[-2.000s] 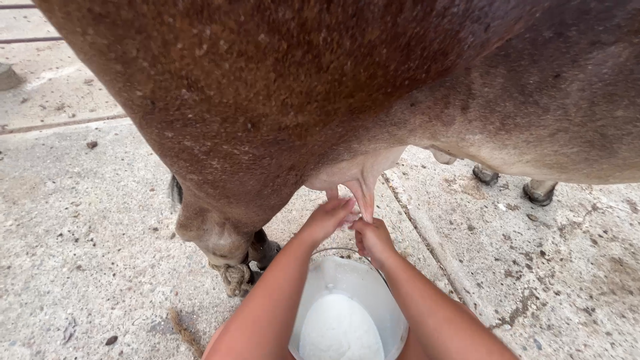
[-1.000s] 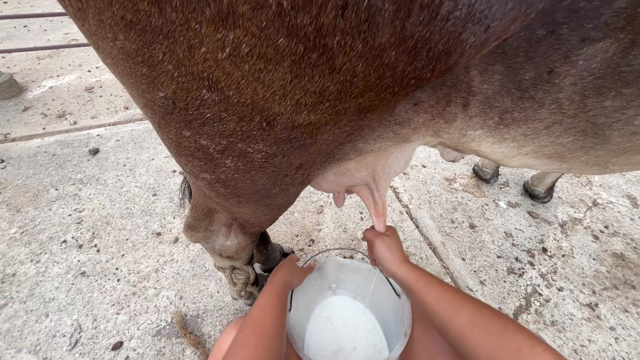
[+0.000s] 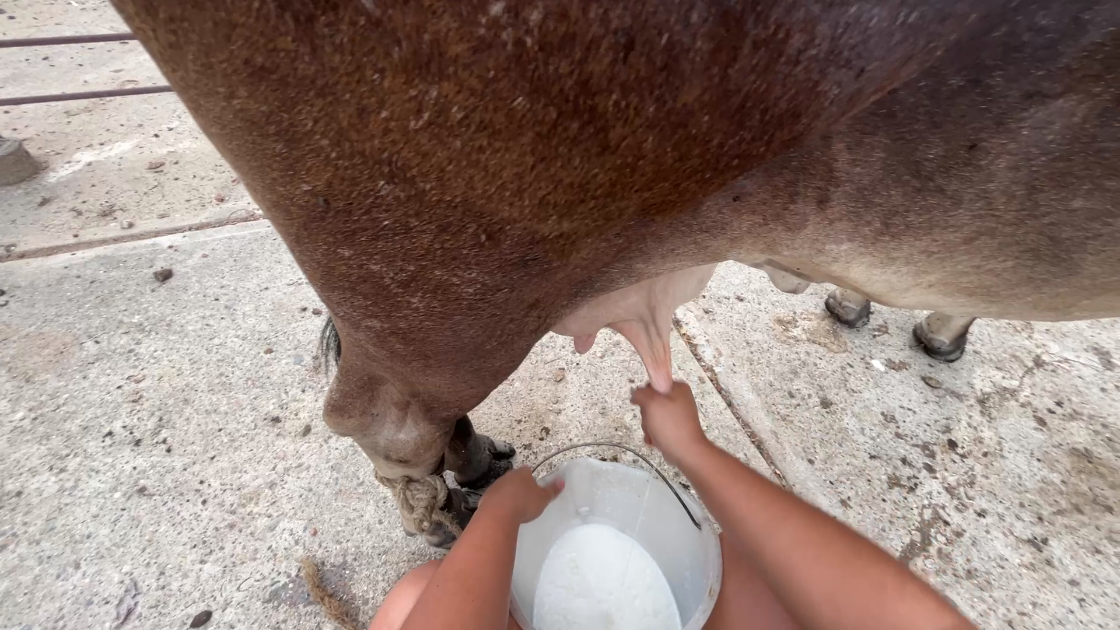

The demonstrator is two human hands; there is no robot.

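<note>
A brown cow (image 3: 525, 175) stands across the view, its pale udder (image 3: 643, 302) hanging at centre. My right hand (image 3: 669, 420) grips a stretched teat (image 3: 652, 354) and pulls it downward. Below, a whitish plastic bucket (image 3: 703, 560) with a wire handle sits between my knees, holding white milk (image 3: 604, 582). My left hand (image 3: 522, 495) is at the bucket's left rim, fingers pointing over the opening; whether it grips the rim cannot be made out. Another teat (image 3: 584, 343) hangs free to the left.
Knotted rope (image 3: 424, 503) wraps the cow's hind legs at lower left, and a loose rope end (image 3: 325, 595) lies nearby. Two more hooves (image 3: 943, 337) stand at the right. Metal rails (image 3: 87, 96) cross the upper left above the concrete floor (image 3: 157, 420).
Two seconds ago both my hands were up at the teats. My left hand has come down to the bucket's left rim, while my right hand has stayed on a teat.
</note>
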